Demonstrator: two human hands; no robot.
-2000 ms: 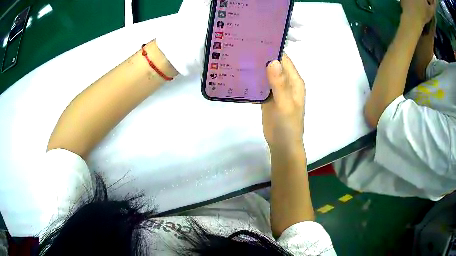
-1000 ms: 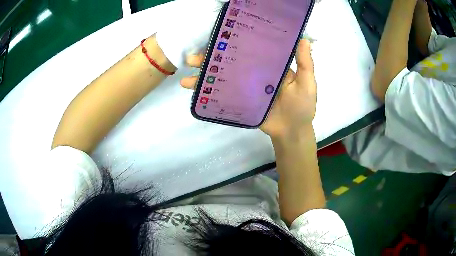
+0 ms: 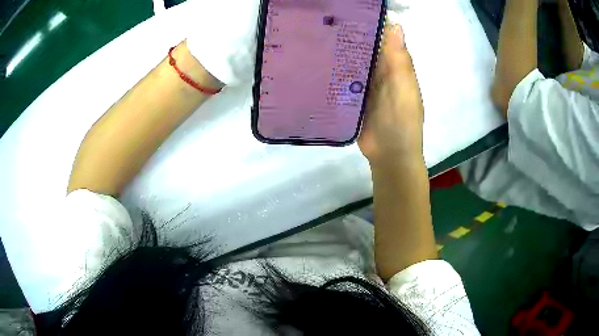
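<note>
A personal smartphone (image 3: pixel 315 79) with a lit pinkish screen and a dark rim is held upright at the top centre; its upper end is cut off by the picture's edge. My bare right hand (image 3: pixel 396 98) holds it along its right side. My left hand (image 3: pixel 226 42), in a white glove, lies to the left of the phone. Its fingers are hidden behind the phone or out of the picture, so I cannot tell whether it touches the phone.
A white foam sheet (image 3: pixel 197 157) lies under my forearms. The green bench top (image 3: pixel 85 49) shows at the upper left. Another person's arm (image 3: pixel 515 52) and white sleeve are at the right. A red object (image 3: pixel 544 318) is on the floor at the lower right.
The phone first tilted and moved down, then became more upright and moved up. Its list of icons has given way to a view with small text. Left fingers seen beside it are now hidden.
</note>
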